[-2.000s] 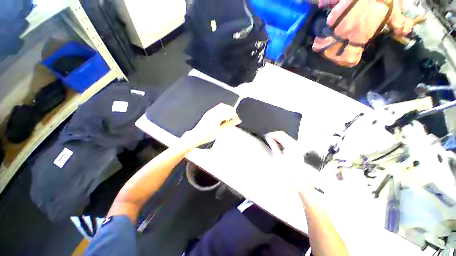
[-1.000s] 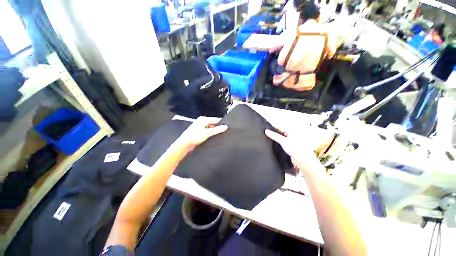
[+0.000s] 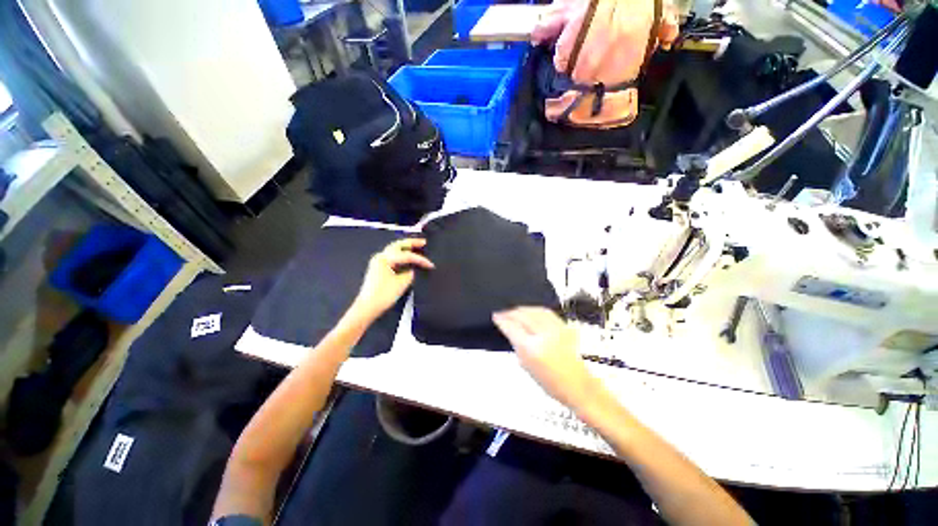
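A black fabric panel [image 3: 475, 275] lies on the white table left of the sewing machine [image 3: 813, 277]. My left hand [image 3: 391, 272] is at its left edge, fingertips touching the edge; whether it grips the fabric is unclear. My right hand [image 3: 535, 339] rests on its lower right part with the fingers extended. The waiting panel stack [image 3: 334, 283] lies flat at the table's left end, partly behind my left hand and forearm. The presser foot area is just right of the panel; the needle is too small to tell.
Zippered black bag pieces [image 3: 370, 154] are piled at the table's far left. A purple-handled tool [image 3: 780, 360] and a short dark tool [image 3: 734, 318] lie under the machine arm. Labelled panels [image 3: 175, 401] heap at lower left. Blue bins [image 3: 463, 108] and a seated person [image 3: 597, 72] are beyond the table.
The panel, held up and tilted between both hands a second ago, now lies on the table beside the stack. My right hand has moved down onto its lower part. The view has shifted.
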